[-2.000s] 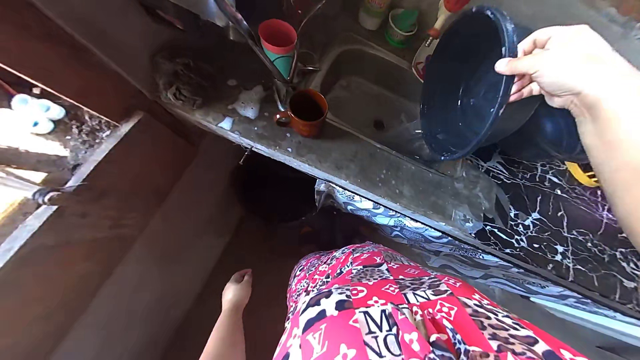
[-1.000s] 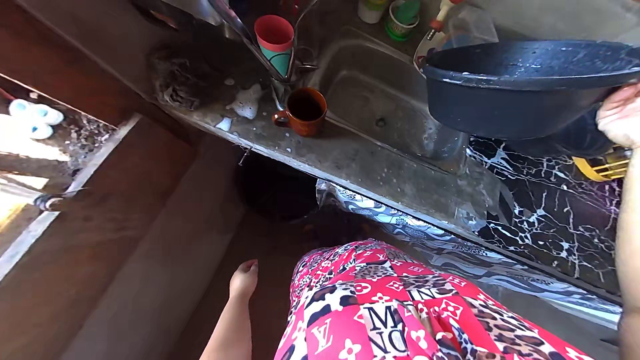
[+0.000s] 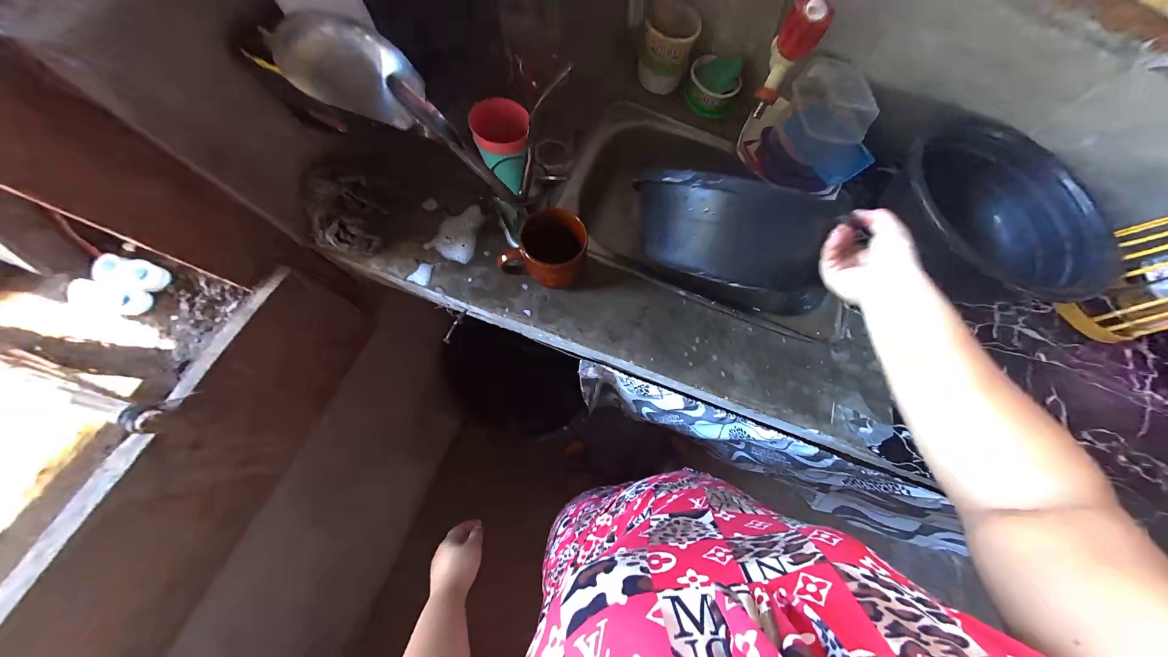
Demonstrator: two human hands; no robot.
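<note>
A black plastic basin [image 3: 735, 233] rests upside down or steeply tipped in the metal sink [image 3: 630, 137]. Close to its right side is my right hand [image 3: 867, 255], fingers curled; whether they touch the basin cannot be told. My left hand [image 3: 456, 557] hangs low beside the pink patterned garment, away from the counter, its fingers mostly hidden. A second black basin [image 3: 1013, 210] leans against the wall at the right. The brown mug [image 3: 552, 248] stands at the sink's left edge.
Left of the sink are a red and green cup [image 3: 500, 128], a metal ladle [image 3: 342, 68], suds [image 3: 456, 234] and a mesh scrubber [image 3: 347, 212]. Small tubs [image 3: 669, 46], clear plastic containers [image 3: 832, 100] and a yellow rack [image 3: 1136, 283] lie behind and right.
The black basin, held up by my right hand earlier, is now down in the sink. My right hand has moved left from where it was one second ago. My left hand stays low.
</note>
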